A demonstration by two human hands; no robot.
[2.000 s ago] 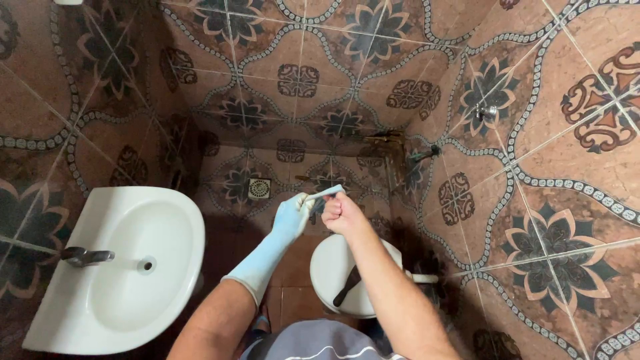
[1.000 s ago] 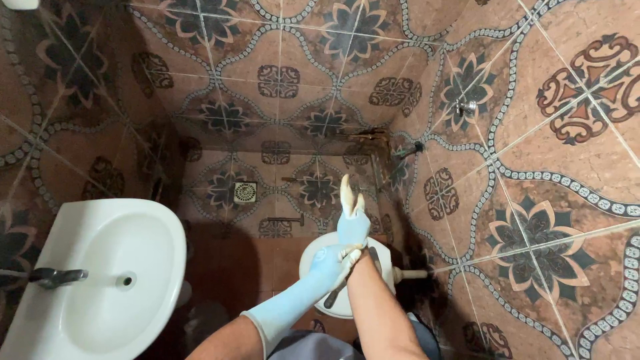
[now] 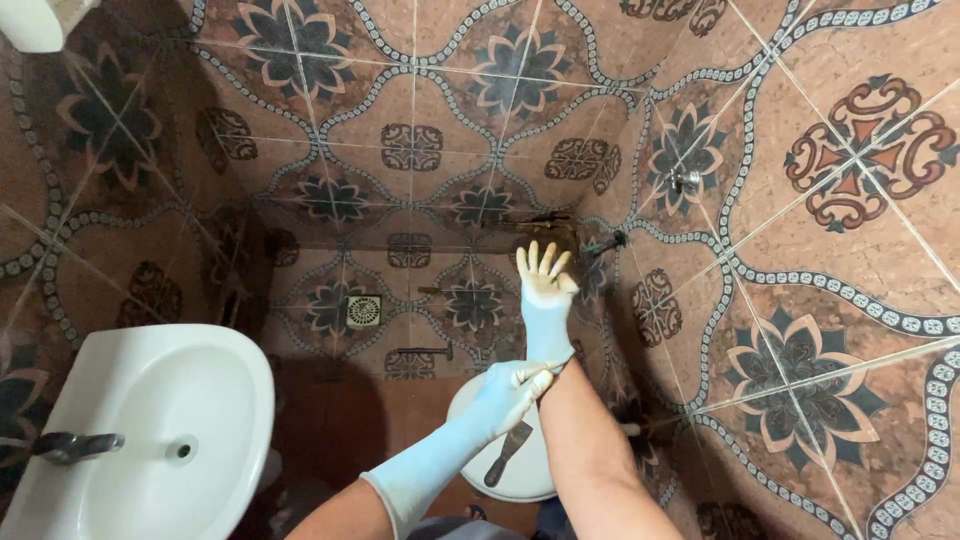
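Both forearms reach forward in light blue rubber gloves with whitish, stained palms. My left hand (image 3: 517, 390) pinches the cuff of the right glove (image 3: 547, 334) at the wrist. My right hand (image 3: 544, 277) is raised past it, fingers spread, with nothing in it; the glove covers it down to the wrist. Below the hands, a putty knife (image 3: 508, 454) with a dark handle lies on the white toilet lid (image 3: 517, 486), partly hidden by the forearms. On the tiled floor beyond lie a hammer (image 3: 424, 352) and a thin tool with a yellowish handle (image 3: 431, 290).
A white washbasin (image 3: 255, 397) with a dark faucet (image 3: 79, 446) is at the left. A square floor drain (image 3: 364, 311) lies ahead. Valves (image 3: 681, 181) (image 3: 615, 240) stick out from the right wall. The far right corner (image 3: 555, 225) looks dark and damaged.
The right hand, bare two seconds ago, now wears a glove. Its fingers have spread, and the left hand has moved to that glove's cuff. The view has shifted.
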